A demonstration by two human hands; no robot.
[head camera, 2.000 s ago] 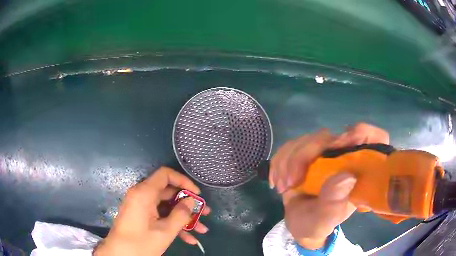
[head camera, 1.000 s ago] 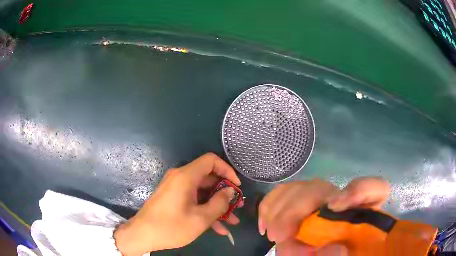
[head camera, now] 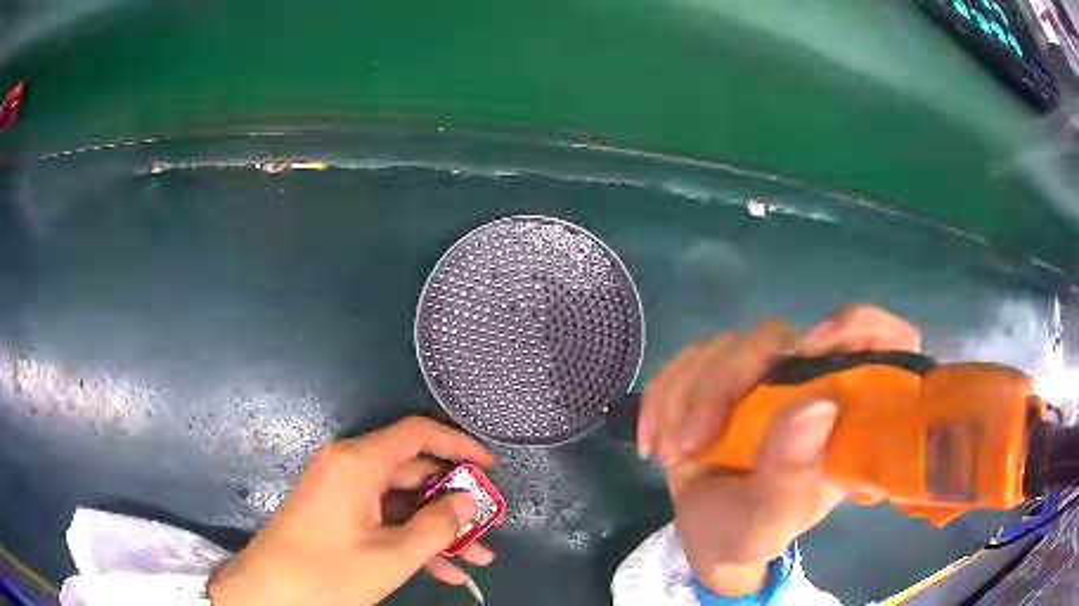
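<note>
My left hand (head camera: pixel 355 511) holds a small red housing (head camera: pixel 495 511) between thumb and fingers, its open side up, with silver and pale parts showing inside. A thin pale strip sticks out below the fingers. My right hand (head camera: pixel 745 444) grips the orange electric screwdriver (head camera: pixel 882 432), held sideways. Its black nose (head camera: pixel 624 418) points left at the lower right rim of the round grey screw tray (head camera: pixel 532 331). The tray is full of small regular holes. The driver tip is too small to make out clearly.
A dark green worn surface (head camera: pixel 237 296) lies under the tray. Beyond a scuffed seam is a lighter green strip (head camera: pixel 497 71). A red unit (head camera: pixel 12 104) lies at its far left edge. A dark object with cyan marks (head camera: pixel 992 33) is at the top right. Cables show at lower right.
The view shifted and came back. The screwdriver, low at the right a second ago, is now in fuller view, its nose at the tray's rim. The left hand still holds the red housing.
</note>
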